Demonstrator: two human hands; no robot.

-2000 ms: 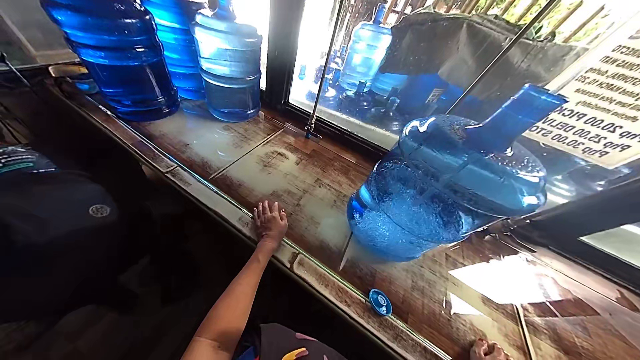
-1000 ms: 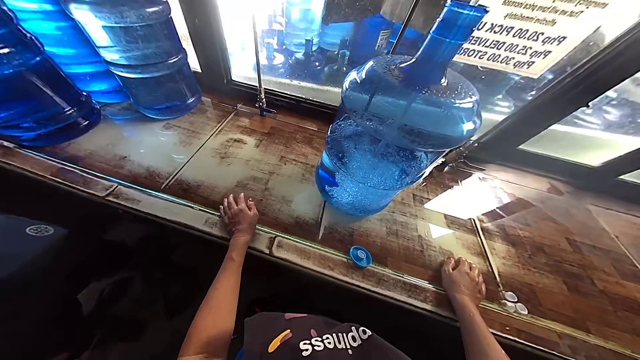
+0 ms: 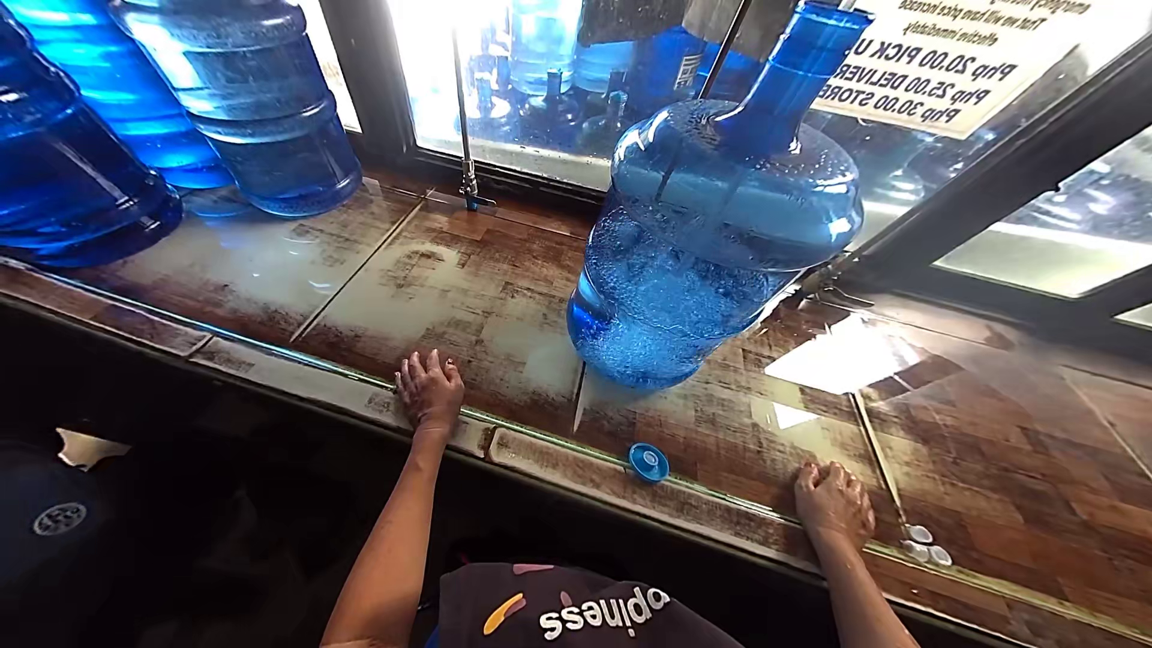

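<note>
My left hand [image 3: 430, 389] rests on the front edge of the tiled counter [image 3: 504, 315], fingers slightly apart, holding nothing. Farther right, my right hand [image 3: 835, 499] lies on the same edge with its fingers bent, and nothing shows in it. Between and beyond them stands a large clear blue water jug [image 3: 711, 243], partly filled, with bubbles swirling in the water. Whatever is at its mouth is cut off by the top of the view. A round blue cap [image 3: 649, 463] lies near the counter's edge between my hands. Several small white caps [image 3: 927, 546] are just right of my right hand.
Several blue water jugs [image 3: 261, 117] stand at the back left. Behind the counter run dark-framed glass windows [image 3: 576, 175], with more bottles seen through them and a printed sign [image 3: 963, 67] on the right pane. A metal latch rod [image 3: 468, 171] meets the back edge.
My right hand, only partly in view at first, now shows fully on the counter edge. My left hand stays on the edge. The view has turned down and right.
</note>
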